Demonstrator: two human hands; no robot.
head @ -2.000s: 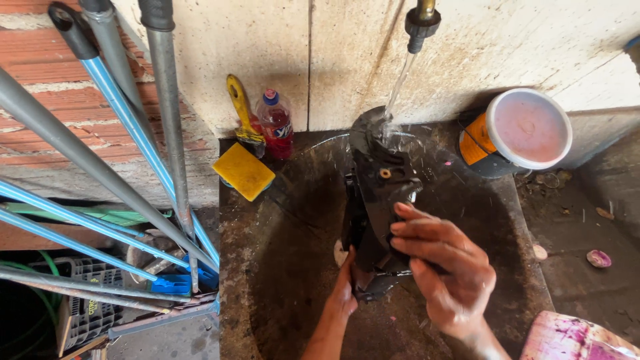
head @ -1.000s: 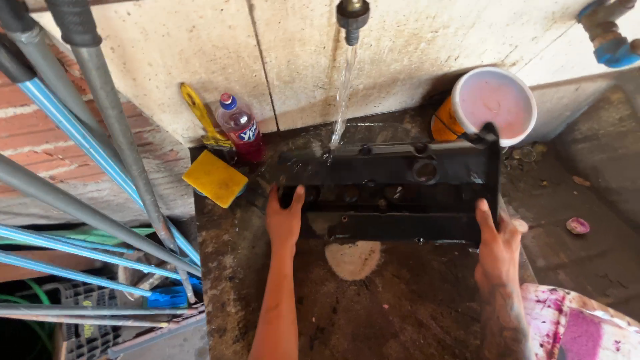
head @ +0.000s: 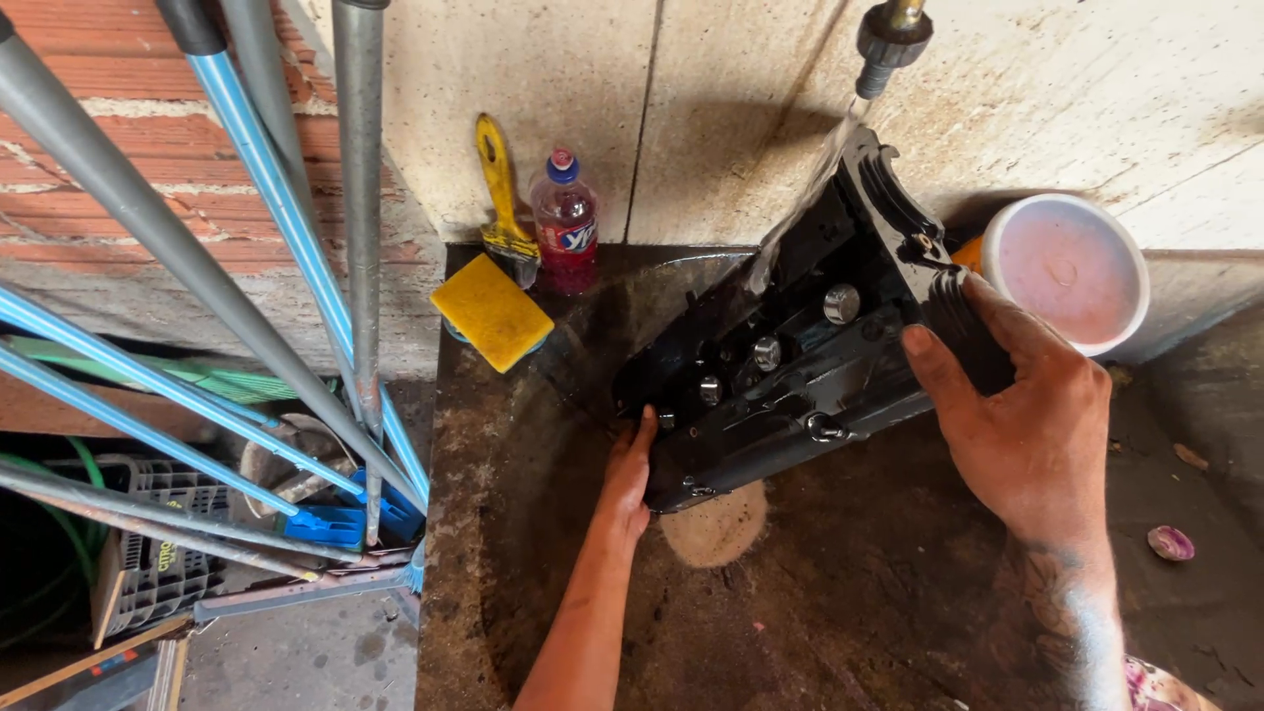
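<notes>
A wet black engine valve cover (head: 780, 355) is held tilted over the dark sink basin (head: 849, 592), its right end raised. My left hand (head: 629, 474) grips its lower left end, and my right hand (head: 1027, 405) holds the upper right end. Water from the tap (head: 892, 44) runs onto its upper side. Round metal plugs show in a row along it. On the basin's back left rim are a yellow sponge (head: 494, 314), a yellow-handled paintbrush (head: 499, 188) leaning on the wall, and a bottle of pink liquid (head: 565, 222).
A bucket of pinkish liquid (head: 1066, 272) stands behind my right hand. Gray and blue broom handles (head: 360, 247) lean at the left, above a plastic crate (head: 168, 553). A stained wall (head: 731, 118) rises behind the basin. A small pink object (head: 1171, 542) lies at the right.
The valve cover has gone from upright, through level under the tap, to a slant with its right end up. My right hand has risen with that end since a second ago.
</notes>
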